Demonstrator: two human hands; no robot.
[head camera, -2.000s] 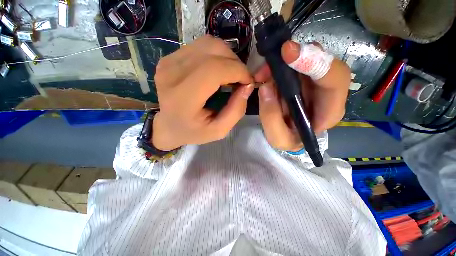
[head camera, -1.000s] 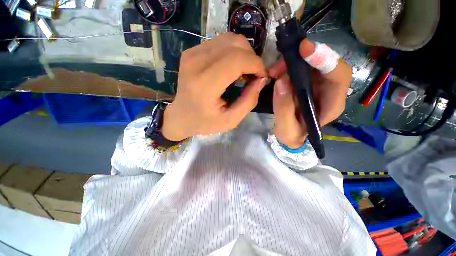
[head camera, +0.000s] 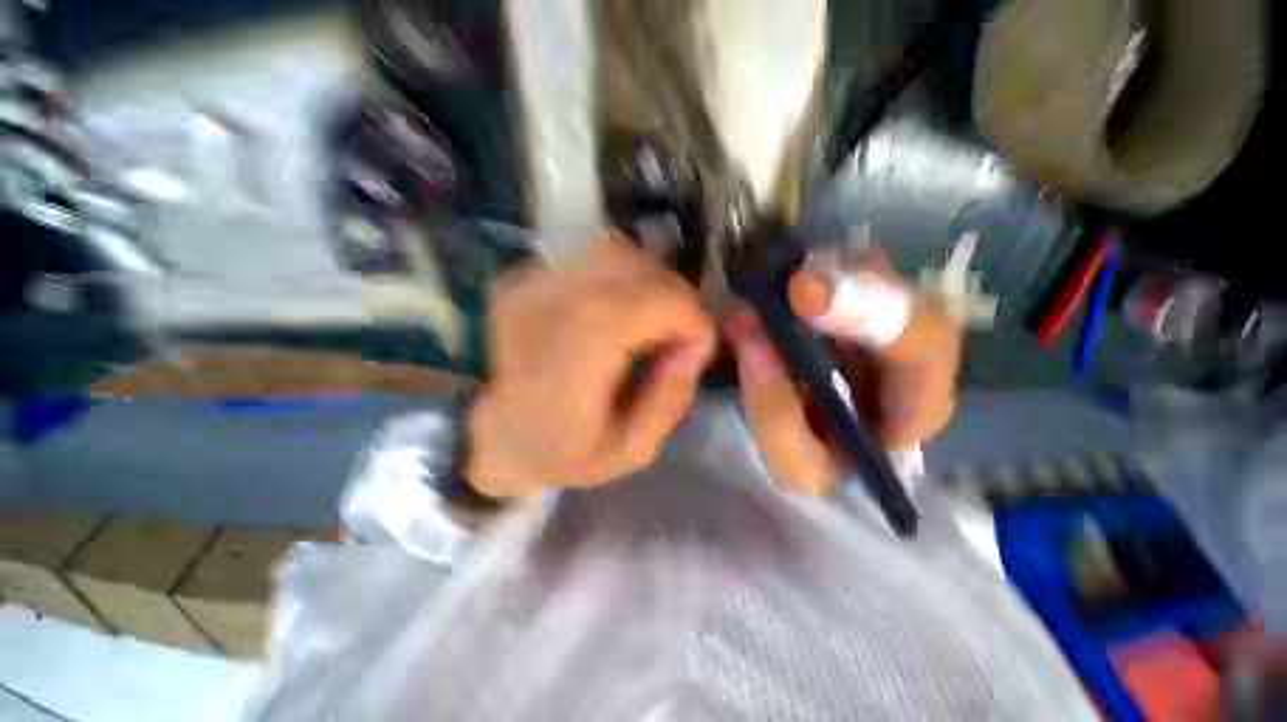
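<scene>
The frame is strongly blurred. My right hand (head camera: 861, 374) holds the black soldering iron (head camera: 833, 388), its handle end pointing down toward me and its metal part up toward the bench. My left hand (head camera: 593, 381) is beside it, thumb and forefinger pinched together close to the right fingertips. Whether a small part is between the fingertips cannot be made out. A dark round housing (head camera: 656, 191) sits just beyond my hands, between pale strips. Another dark round housing (head camera: 388, 184) is blurred to the left.
Pale pad (head camera: 212, 184) at left, with blurred silver-white pieces (head camera: 50, 205) at the far left. Beige pot (head camera: 1200, 155) at upper right. Red pen (head camera: 1076, 286) and blue pen (head camera: 1097, 310) at right, beside a white roll (head camera: 1179, 303). Blue crate (head camera: 1115, 564) at lower right; brown boxes (head camera: 141, 571) at lower left.
The view has shifted and blurred, and both hands appear lower in the picture. The iron is still in my right hand, and the fingertips of both hands remain close together.
</scene>
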